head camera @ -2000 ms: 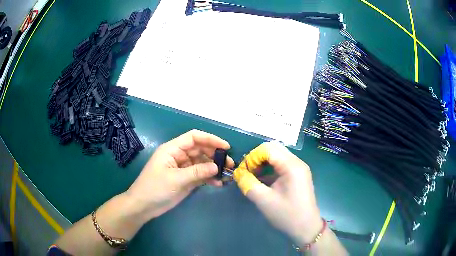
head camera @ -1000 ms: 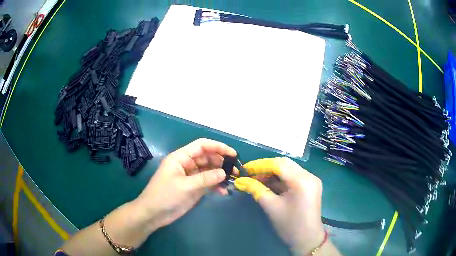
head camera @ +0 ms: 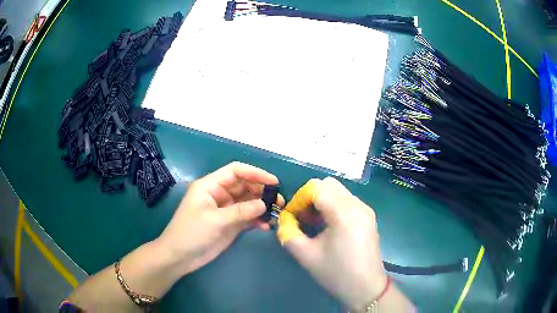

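My left hand (head camera: 223, 214) holds a black connector housing (head camera: 269, 197) between thumb and fingers, below the sheet. My right hand (head camera: 330, 229), with yellow-orange finger cots on thumb and finger, pinches thin wires (head camera: 276, 211) at the housing's right side. The wire tips are too small to make out. A black sleeved cable (head camera: 424, 269) comes out from under my right hand and ends in a small pale connector at the right; its middle part is hidden by the hand.
A heap of black housings (head camera: 110, 122) lies at left. A white sheet in clear plastic (head camera: 269, 85) lies in the middle, a sample harness (head camera: 330, 16) across its top. Unfinished sleeved cables (head camera: 482, 140) are stacked at right, with a blue bin (head camera: 549, 104) at the edge.
The right fingers have shifted a little at the wires beside the housing. The housing stands more clearly in view than one second ago. The camera view has shifted slightly.
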